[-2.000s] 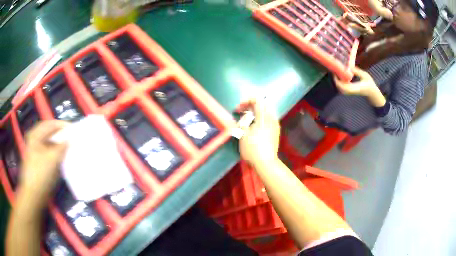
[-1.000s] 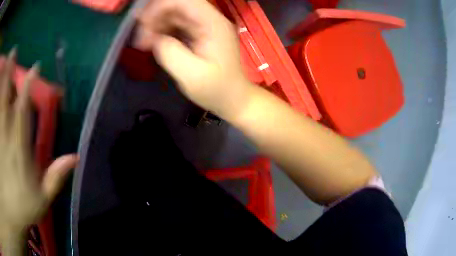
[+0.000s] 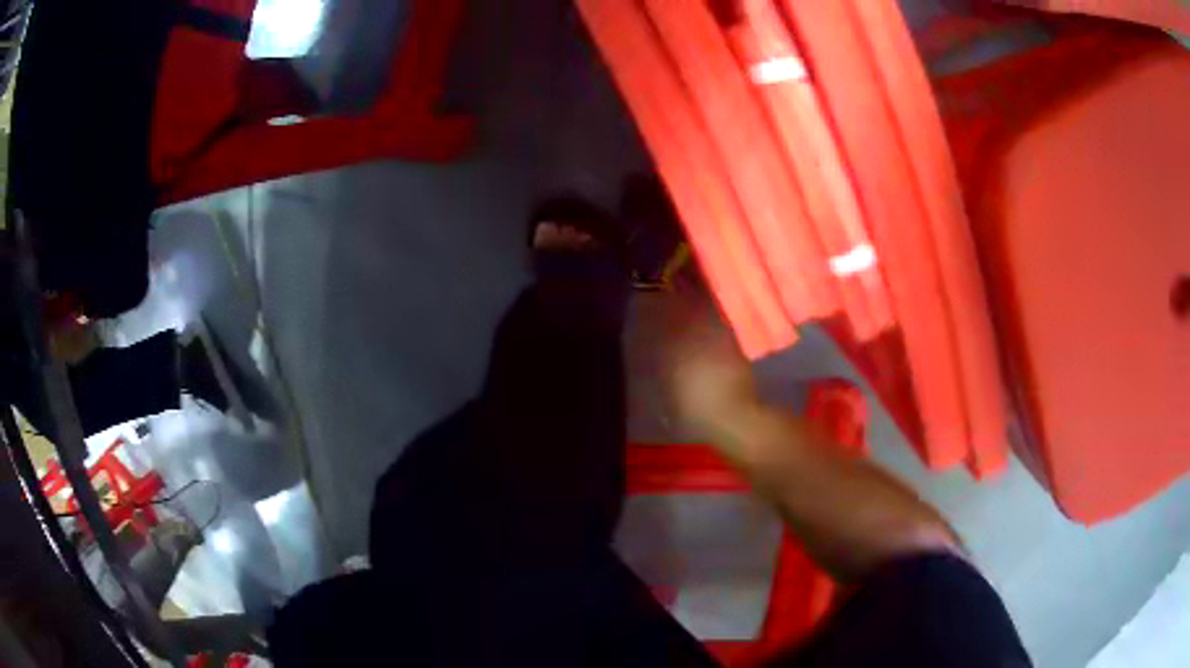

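Several red foam trays stand on edge side by side below the bench, at the upper right of centre. My right hand reaches down beside their lower left end. It is blurred and dim, and its fingers cannot be made out, so I cannot tell whether it touches the trays or holds anything. My left hand is not in view.
A red plastic stool is right of the trays. Another red frame stands under my right forearm. My dark-clothed legs are in the centre. A red stool frame and a person's dark-clothed leg are at upper left.
The view has swung down below the bench. The phone tray and bench top have left the picture, as has my left hand. My right hand has moved down beside the upright trays.
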